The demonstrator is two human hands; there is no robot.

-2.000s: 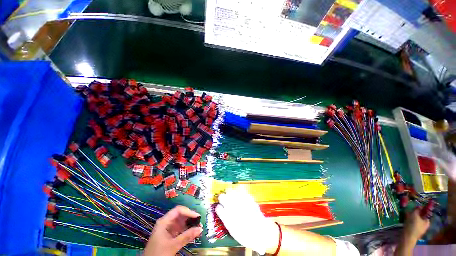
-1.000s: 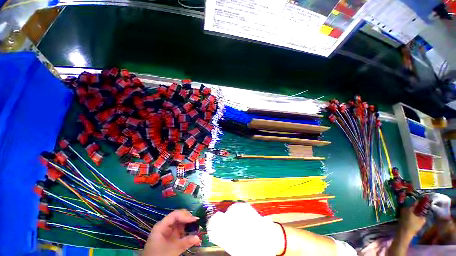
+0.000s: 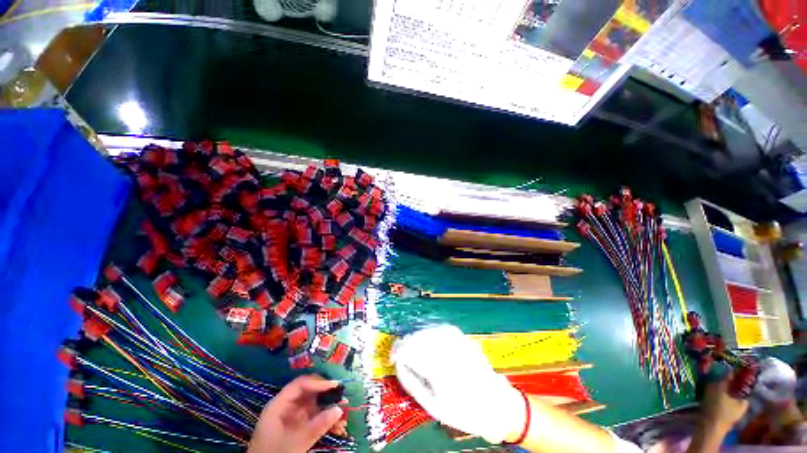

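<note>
My left hand (image 3: 296,414), bare, holds a small black connector housing (image 3: 331,395) between thumb and fingers at the bottom centre; a short red wire shows at its right side. My right hand (image 3: 447,376), in a white glove with a red band at the wrist, lies over the left part of the yellow wires (image 3: 531,349) and red wires (image 3: 553,385). Its fingertips are hidden by the glove, so I cannot tell if it grips a wire. Green wires (image 3: 469,312) lie beyond the yellow ones.
Heaped housings (image 3: 265,230) lie left of the wires. Wired connectors (image 3: 168,354) fan at lower left beside a blue bin (image 3: 53,265); another bunch (image 3: 633,283) lies right. Blue wires (image 3: 418,221), white wires (image 3: 478,196) and cardboard dividers (image 3: 504,240) stand beyond. Another person's hands (image 3: 726,403) work near a compartment tray (image 3: 721,274).
My right hand has moved from beside my left hand, over the red wires, up and right onto the yellow wires. My left hand still holds the housing.
</note>
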